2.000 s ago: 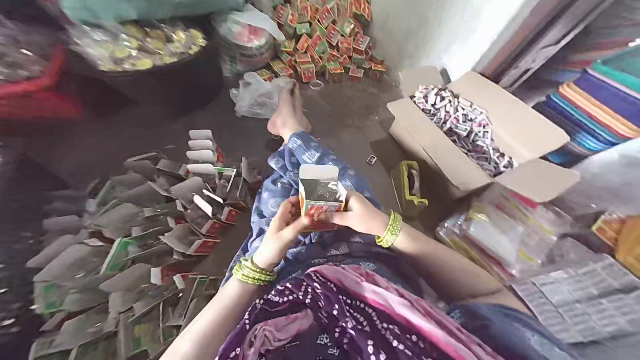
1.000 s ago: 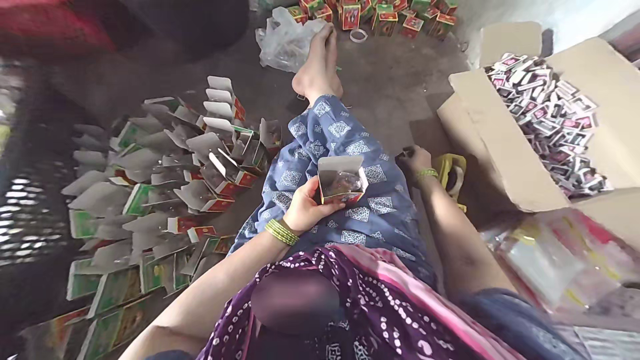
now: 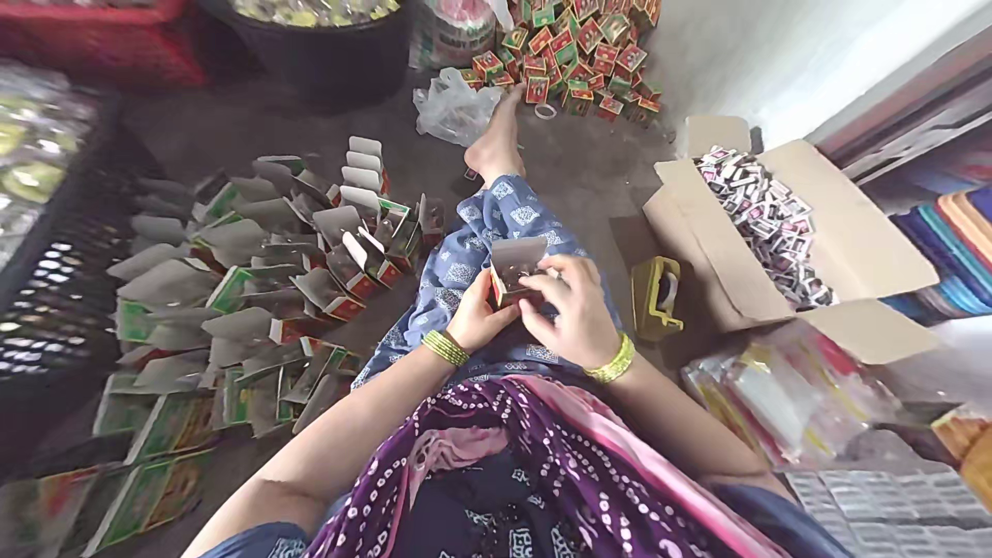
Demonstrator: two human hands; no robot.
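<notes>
My left hand (image 3: 479, 311) grips a small open-topped cardboard box (image 3: 515, 275) over my lap, its grey flap raised at the far side. The fingers of my right hand (image 3: 570, 306) are at the box's opening; whether they hold anything cannot be told. Something clear and shiny lies inside the box. Many open small boxes (image 3: 244, 287) with raised flaps stand on the floor at the left. To the right of my leg is a yellow tape dispenser (image 3: 656, 298).
A carton (image 3: 697, 248) full of small matchbox-like packets stands at the right, near plastic packets (image 3: 798, 387). Closed small boxes (image 3: 573, 54) are heaped by the wall beyond my foot, beside a clear plastic bag (image 3: 456, 107). A black crate (image 3: 58, 256) and a dark tub (image 3: 318, 58) hold shiny items.
My right hand has come from the floor near the tape dispenser to the opening of the box. My left hand still holds the box.
</notes>
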